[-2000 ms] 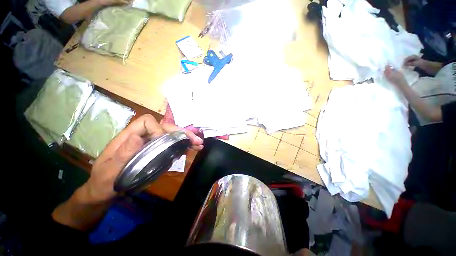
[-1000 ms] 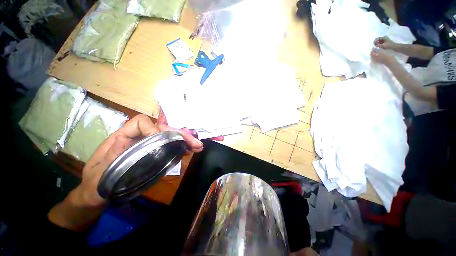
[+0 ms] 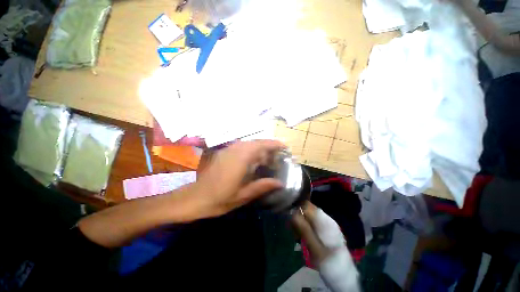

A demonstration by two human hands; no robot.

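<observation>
The shiny steel cup (image 3: 291,181) is in the lower middle, blurred, its round end tilted toward the table. My left hand (image 3: 225,177) grips its top end with fingers curled around it. The lid cannot be told apart from the cup under these fingers. My right hand (image 3: 312,227), with a white wrap at the wrist, is at the cup's lower side and holds it; its fingers are partly hidden.
White papers (image 3: 245,85), blue-handled snips (image 3: 203,43) and white garments (image 3: 422,114) lie on the light table (image 3: 102,91). Bagged green garments (image 3: 91,157), a pen (image 3: 146,151) and a pink slip (image 3: 157,185) lie on the brown desk. Another person's arm (image 3: 493,28) is upper right.
My left hand has moved right from holding the lid apart to gripping the cup's top. The cup has risen and tilted, and my right hand now shows. The view has shifted.
</observation>
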